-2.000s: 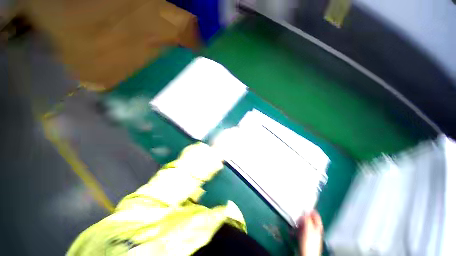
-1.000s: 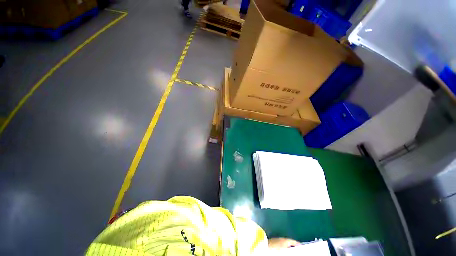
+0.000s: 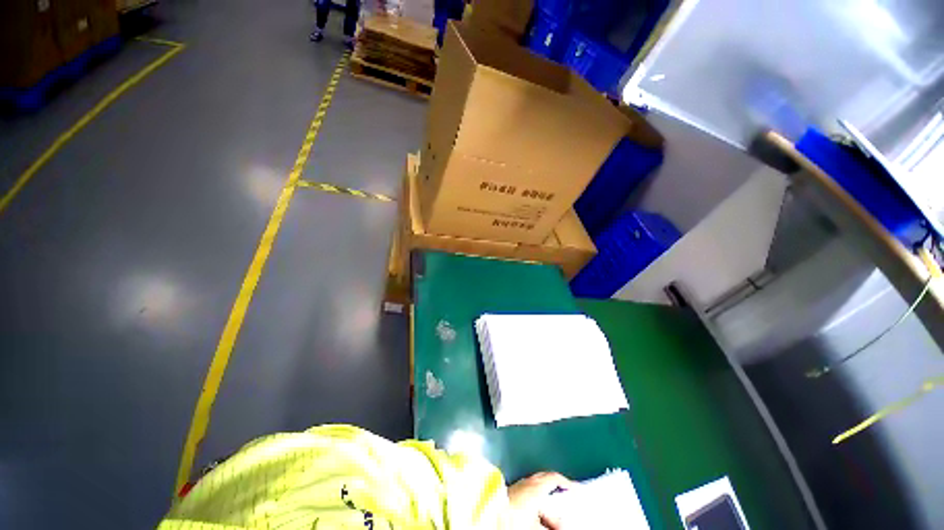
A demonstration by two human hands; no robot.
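Observation:
My left hand [image 3: 538,500] shows at the bottom edge, below the yellow smock sleeve [image 3: 347,481]. It rests at the left side of a white sleeve or pile of sleeves [image 3: 611,504], cut off by the frame's edge; its fingers are partly hidden, so its grip cannot be told. My right hand is not in view. A neat stack of white sleeves [image 3: 554,370] lies farther up the green bench [image 3: 455,285]. A flat rectangle with a dark centre and white border [image 3: 712,507] lies on the green belt at the bottom right.
Large brown cartons [image 3: 507,155] stand at the bench's far end, with blue bins [image 3: 626,252] beside them. The green belt [image 3: 662,357] runs right of the bench. A machine frame edge [image 3: 859,217] hangs at upper right. A person's legs [image 3: 333,19] show far off.
The view has swung from the bench pile toward the bench end, then slightly right. The dark-centred rectangle now shows on the belt. The right hand, seen two seconds ago at the pile, is out of view.

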